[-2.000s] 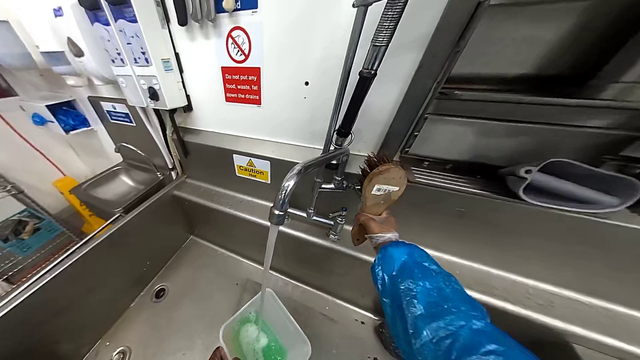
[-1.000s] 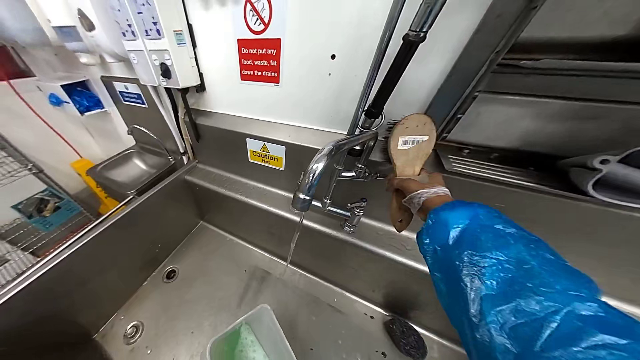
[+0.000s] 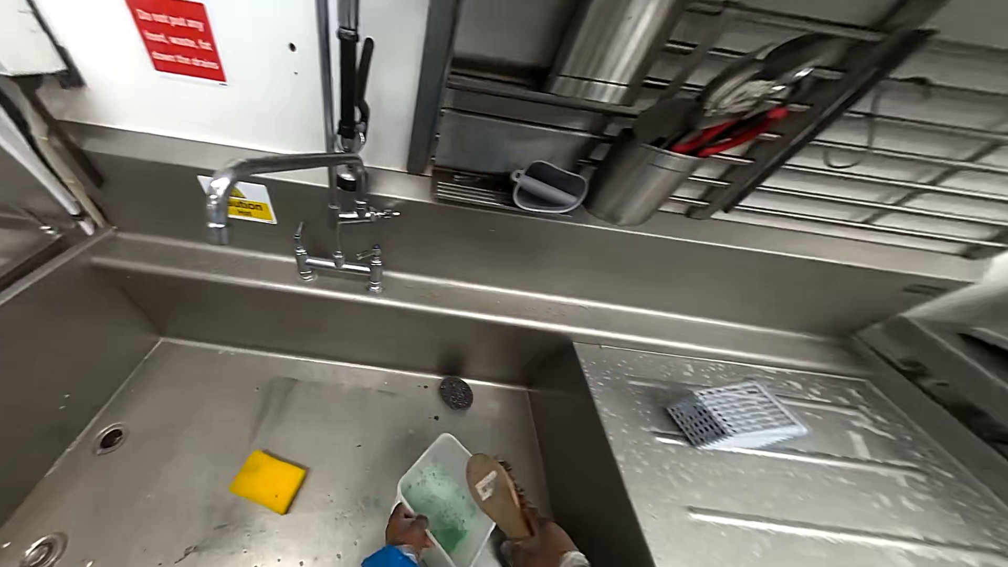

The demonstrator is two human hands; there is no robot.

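Low in the steel sink, my left hand (image 3: 409, 528) grips the near left rim of a white plastic tub (image 3: 442, 445) that holds green, slightly foamy liquid. My right hand (image 3: 543, 543) is closed around the handle of a wooden scrubbing brush (image 3: 492, 488). The brush head leans over the tub's right edge, with its bristles facing right. A yellow sponge (image 3: 268, 481) lies on the sink floor to the left of the tub. Beyond the tub, near the back wall of the sink, rests a dark round scourer (image 3: 456, 393). No water runs from the swivel tap (image 3: 218, 206).
A grey perforated plastic basket (image 3: 740, 415) sits on the wet drainboard (image 3: 756, 488) at right. Behind the sink are tap valves (image 3: 339, 264), a grey scoop (image 3: 549, 187) and a steel utensil pot (image 3: 639, 179). The sink's dividing wall (image 3: 587, 449) stands right of the brush.
The brush in my right hand has moved from beside the tap down to the tub. The water has stopped flowing. The view has swung right, and the sponge and basket now show.
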